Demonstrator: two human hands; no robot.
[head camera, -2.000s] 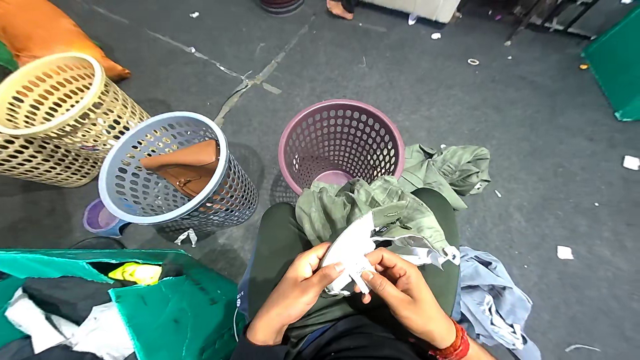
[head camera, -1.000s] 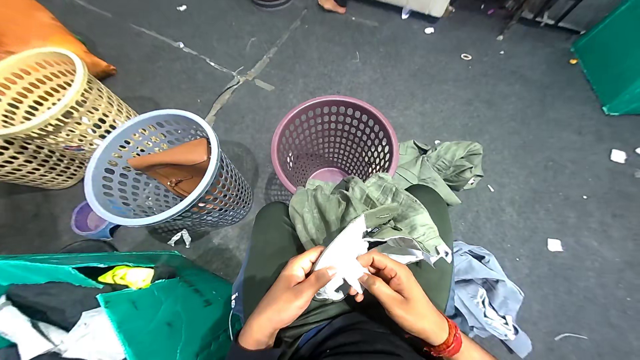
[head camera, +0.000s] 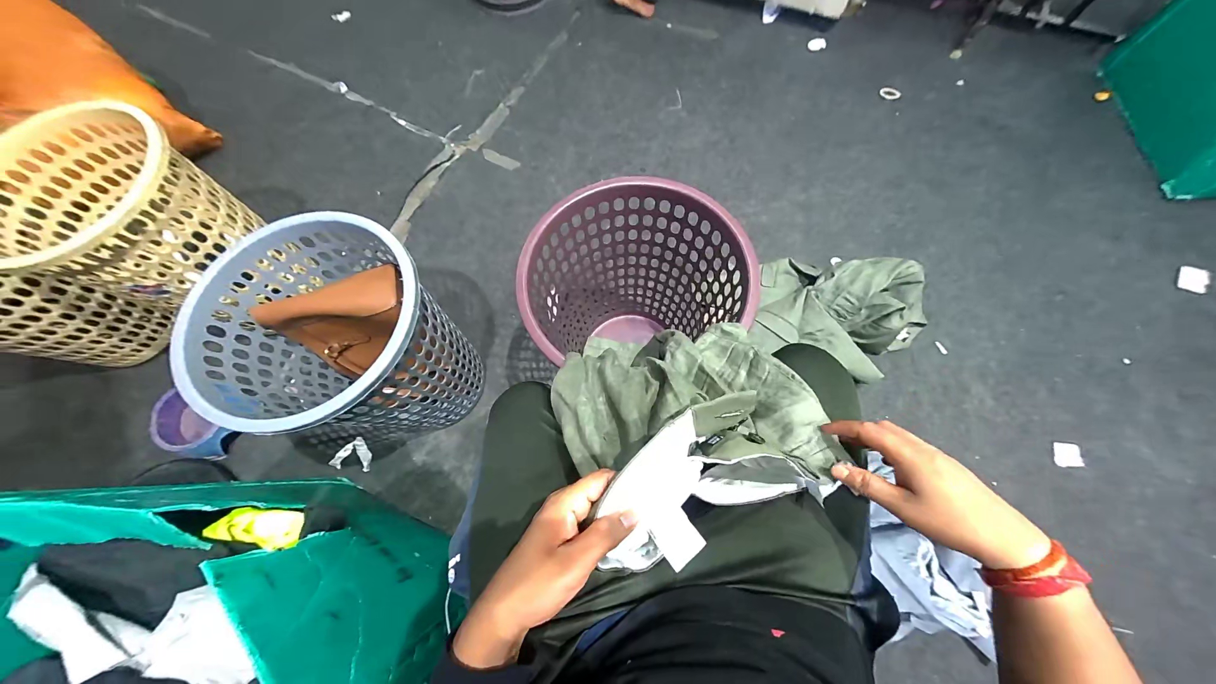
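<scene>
A green garment (head camera: 703, 380) with a white inner waistband (head camera: 655, 475) lies over my lap, its top part reaching the rim of the maroon plastic basket (head camera: 532, 285). My left hand (head camera: 560, 546) grips the white-lined band, thumb on top. A small white fabric tag (head camera: 676, 540) hangs beside that thumb. At the garment's right edge is my right hand (head camera: 907, 484), with a red thread band on the wrist; its thumb and index finger are apart near the cloth, and whether they pinch it is unclear. A dark button shows near the garment's opening.
A blue basket (head camera: 190, 380) holding a brown bag (head camera: 342, 318) and a cream basket (head camera: 152, 161) stand at left. A green container (head camera: 380, 570) with cloths is lower left. Another green garment (head camera: 855, 304) and light-blue cloth (head camera: 936, 579) lie at right. Scraps dot the floor.
My right hand has moved right, away from my left hand and the white band, to the garment's right edge. My left hand still holds the band.
</scene>
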